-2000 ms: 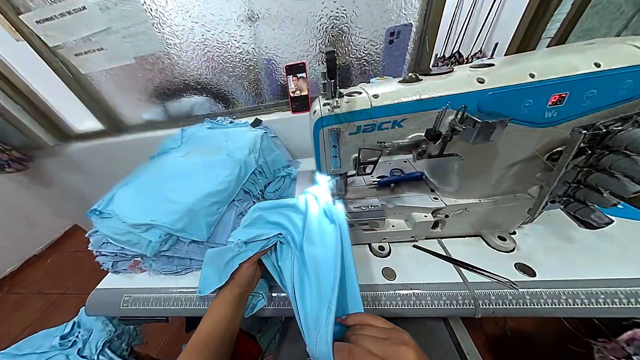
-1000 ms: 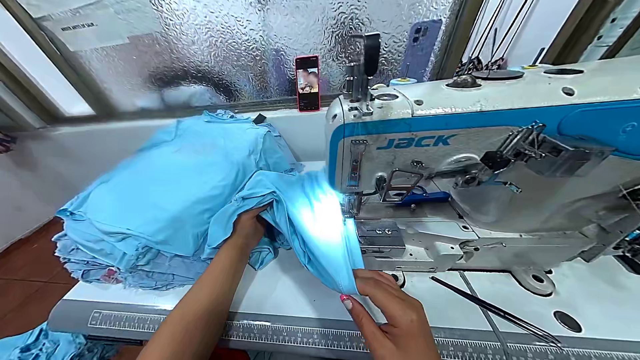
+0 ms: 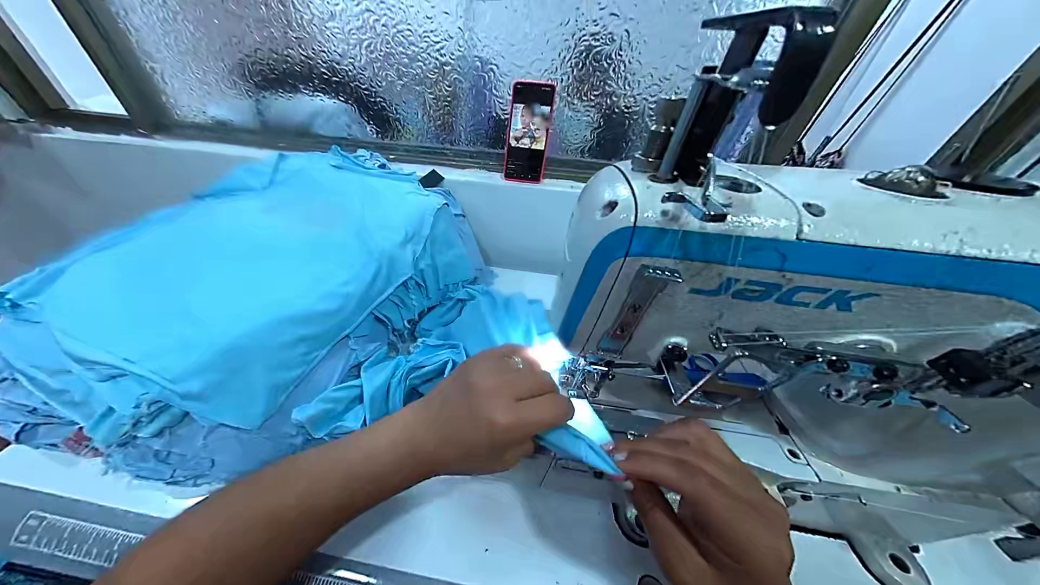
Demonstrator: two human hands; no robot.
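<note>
A light blue knit fabric piece (image 3: 451,357) runs from beside the pile to the needle area of a Jack industrial sewing machine (image 3: 731,260). My left hand (image 3: 496,410) is closed on the fabric just left of the presser foot (image 3: 587,375). Between its thumb and fingers, my right hand (image 3: 699,496) pinches the fabric's narrow folded end, in front of the needle area. A bright lamp glare whitens the cloth near the needles and hides its edge there. Part of the fabric is hidden behind my left hand.
A tall pile of light blue garments (image 3: 236,284) lies on the left of the table. A phone (image 3: 530,132) leans upright against the textured window behind. A printed ruler strip (image 3: 73,538) follows the table's front edge. Something blue (image 3: 723,372) lies in the machine's recess.
The view has moved closer to the machine. My left hand has come up beside the presser foot, and the cloth between my hands is now bunched narrow. Tweezers seen earlier on the table are out of sight.
</note>
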